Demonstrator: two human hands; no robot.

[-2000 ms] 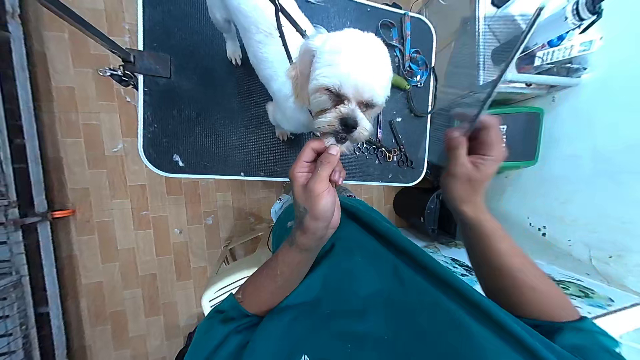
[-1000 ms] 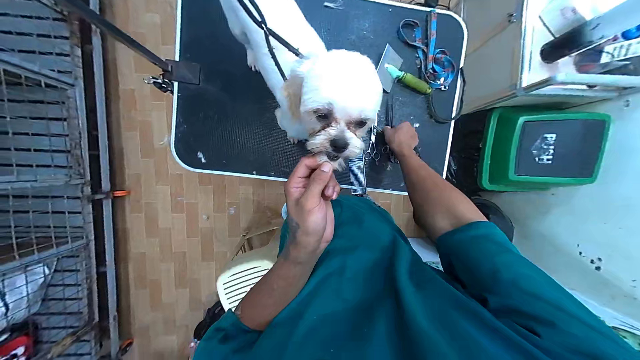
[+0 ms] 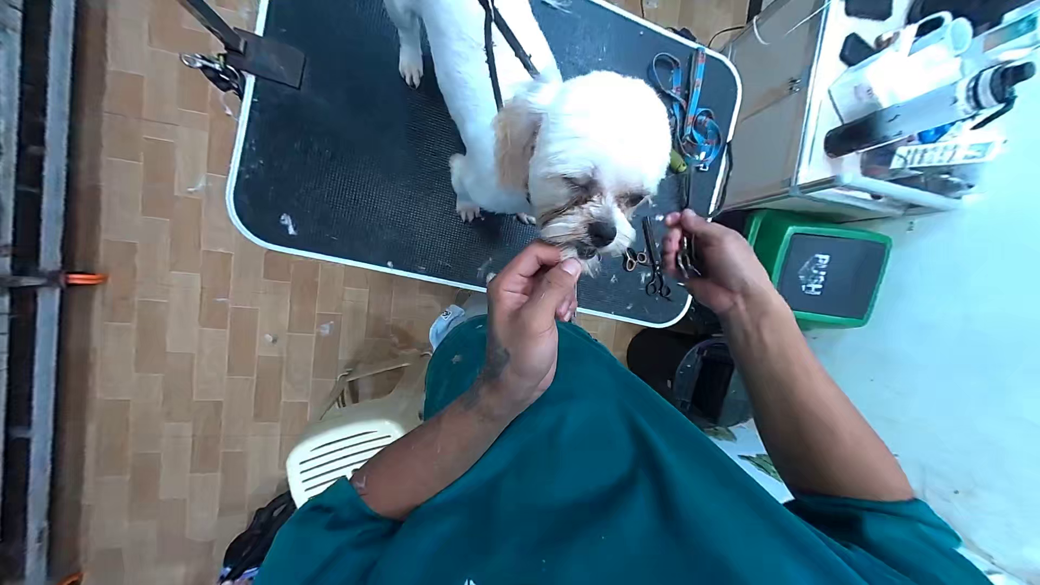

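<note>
A white dog (image 3: 601, 130) with tan ears stands on a black grooming table (image 3: 349, 162), a dark strap running over its back. My left hand (image 3: 532, 296) pinches the fur of the dog's chin just under its mouth. To the right of the dog's face, my right hand (image 3: 715, 256) holds a pair of grooming scissors (image 3: 686, 253) by the handles, with the blades pointing toward the table's far side. More scissors (image 3: 654, 272) lie on the table between the dog's muzzle and my right hand. A green-handled tool (image 3: 677, 161) is partly hidden behind the dog's head.
A blue and orange leash (image 3: 697, 122) lies at the table's right edge. A metal arm bracket (image 3: 264, 57) is clamped at the left edge. Right of the table are a green bin (image 3: 829, 268) and a cabinet with a bottle (image 3: 918, 114) on top. A cream plastic chair (image 3: 349, 447) stands below.
My right hand first held a comb-like tool raised at the right, then reached down to the table; now it holds scissors. My left hand has stayed at the dog's chin.
</note>
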